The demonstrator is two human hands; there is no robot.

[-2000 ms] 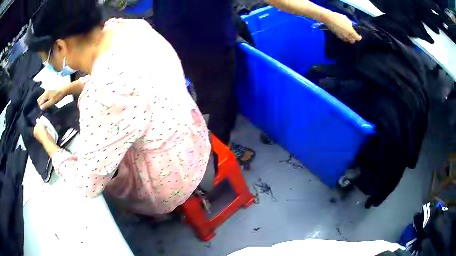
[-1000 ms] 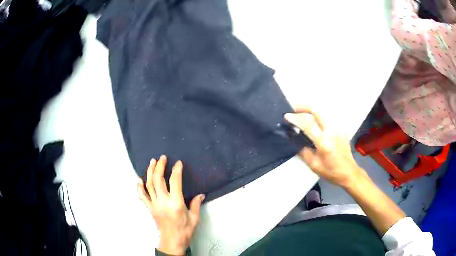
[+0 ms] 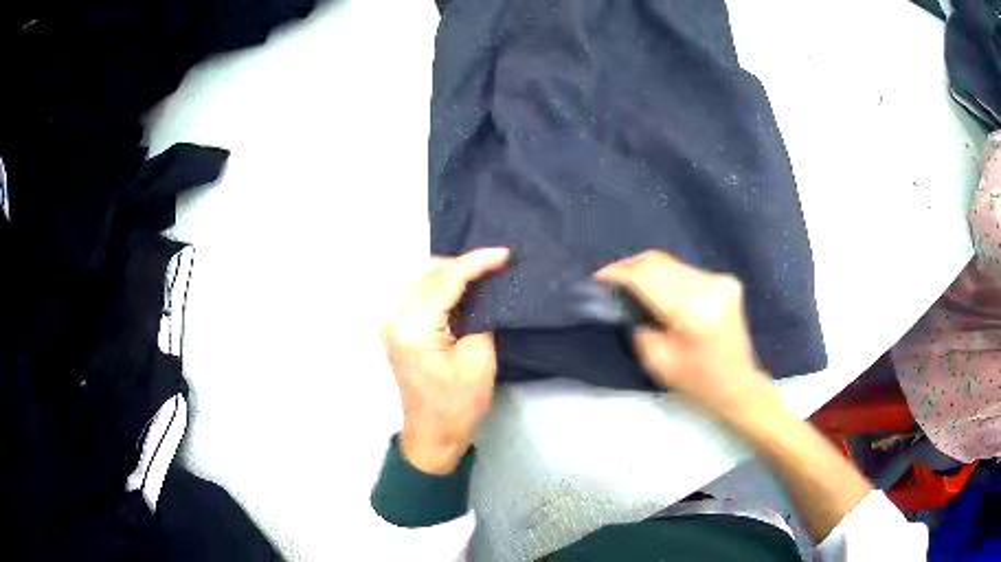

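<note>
Dark navy trousers (image 3: 615, 165) with tiny light specks lie on the white table, their lower edge toward me. My left hand (image 3: 439, 351) pinches the lower edge at its left, fingers on top and thumb near the edge. The edge is lifted or folded there, and a darker band of cloth shows below it. My right hand (image 3: 697, 329) holds small dark thread snips (image 3: 631, 307) over the cloth near the lower edge. The snips' blades are blurred and point left.
The white table (image 3: 296, 274) has a curved edge at right. A black trouser pile (image 3: 88, 362) with white lining strips lies at left. A pink patterned sleeve or garment (image 3: 955, 362), red stool (image 3: 867, 417) and more dark cloth (image 3: 977, 55) show at right.
The view has shifted, and the trousers now lie more upright in it. My left hand went from lying flat on the cloth to gripping its lower edge. My right hand moved closer to it with the snips.
</note>
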